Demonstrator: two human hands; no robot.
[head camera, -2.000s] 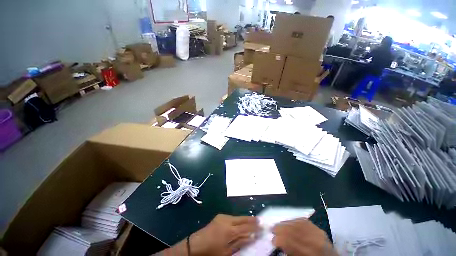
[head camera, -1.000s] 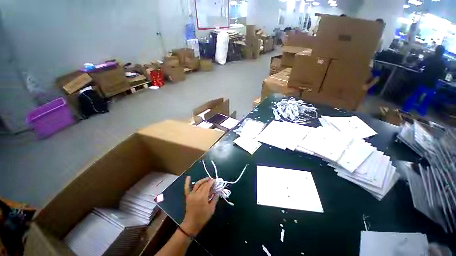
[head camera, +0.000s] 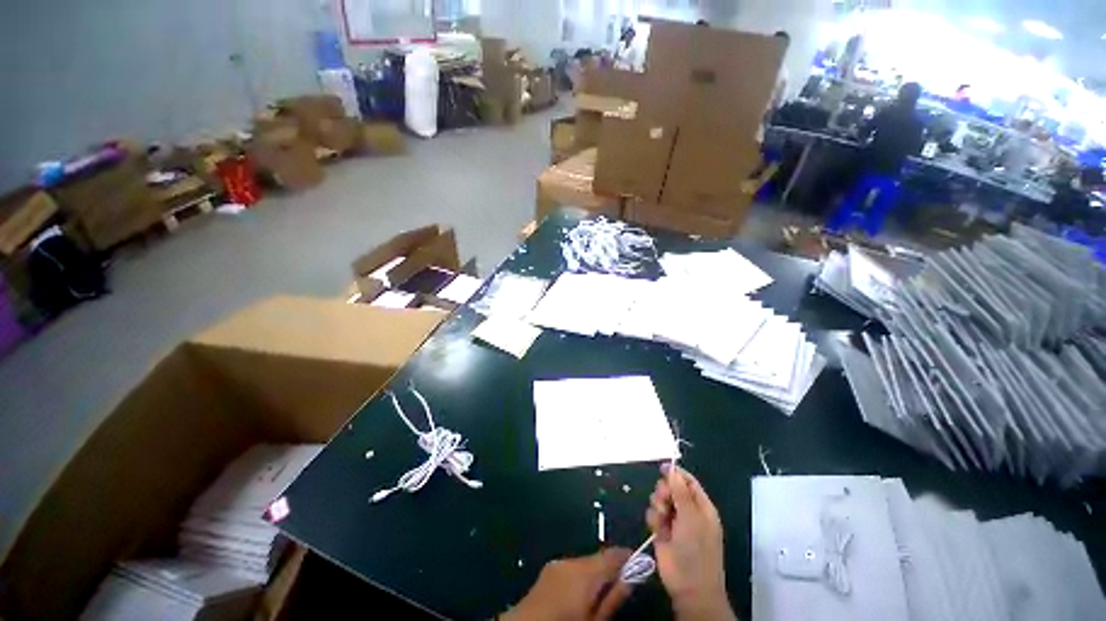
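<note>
My left hand (head camera: 580, 587) is at the bottom centre, holding a small coiled white cable (head camera: 638, 567). My right hand (head camera: 687, 534) is beside it, with fingertips pinching a thin white strand that runs up from the coil. A single white panel (head camera: 604, 421) lies flat just beyond my hands. Another bundled white cable (head camera: 437, 460) lies to the left on the table. At the right, a panel with fitted cable (head camera: 830, 548) shows a small raised housing and looped cable on its face.
A cable pile (head camera: 608, 246) lies at the table's far edge. Overlapping panels (head camera: 737, 334) lie beyond the single one. Finished stacks (head camera: 982, 352) lean at the far right. A large open carton (head camera: 309, 318) holding panels stands at the left. White scraps (head camera: 600, 523) lie near my hands.
My left hand has moved from the left-hand cables back to the centre with a cable. My right hand has come into clear view, pinching a strand. Fewer cables lie at the left.
</note>
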